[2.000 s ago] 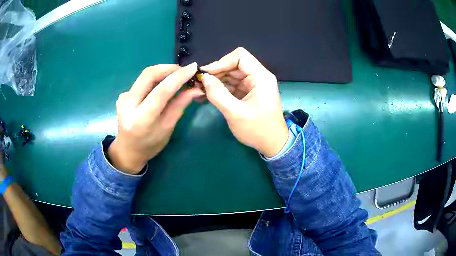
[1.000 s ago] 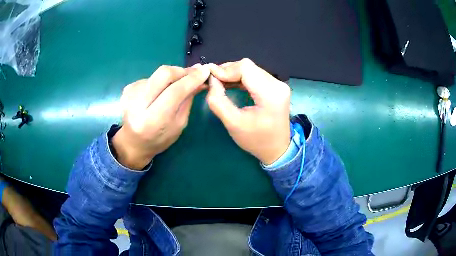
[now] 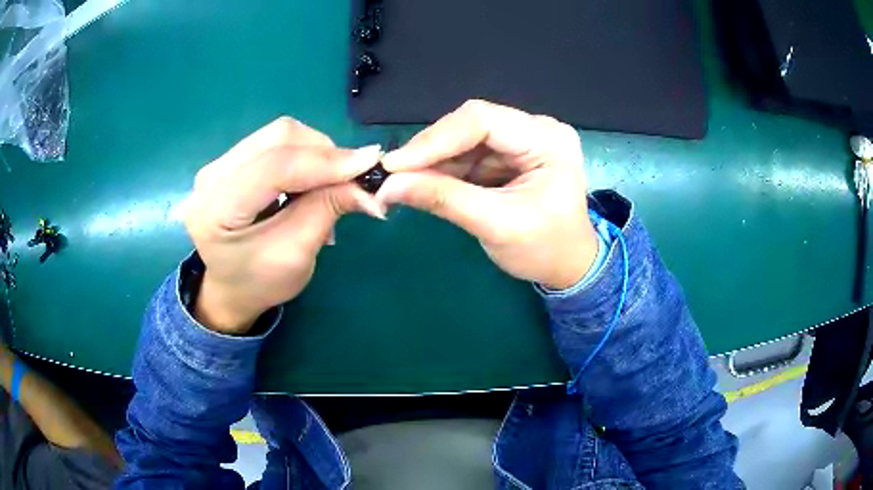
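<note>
A small glossy black part (image 3: 373,177) is pinched between the fingertips of both hands, just in front of the black foam sheet's near edge. My left hand (image 3: 263,215) holds its left side with thumb and fingers. My right hand (image 3: 503,196) holds its right side with thumb and index finger. The fingertips hide much of the part, and no yellow shows on it. The black foam sheet (image 3: 536,67) lies flat beyond the hands. Several glossy black parts (image 3: 366,67) stand in a row along its left edge.
A small black cluster with yellow spots (image 3: 45,239) lies on the green mat (image 3: 431,325) at left, near other dark parts. A clear plastic bag (image 3: 33,86) is upper left, dark foam sheets (image 3: 828,57) upper right. A neighbour's arm (image 3: 57,407) shows lower left.
The yellow spot seen between my fingertips earlier no longer shows; the part now looks plain glossy black. My hands have spread slightly apart and sit clear of the foam sheet's edge.
</note>
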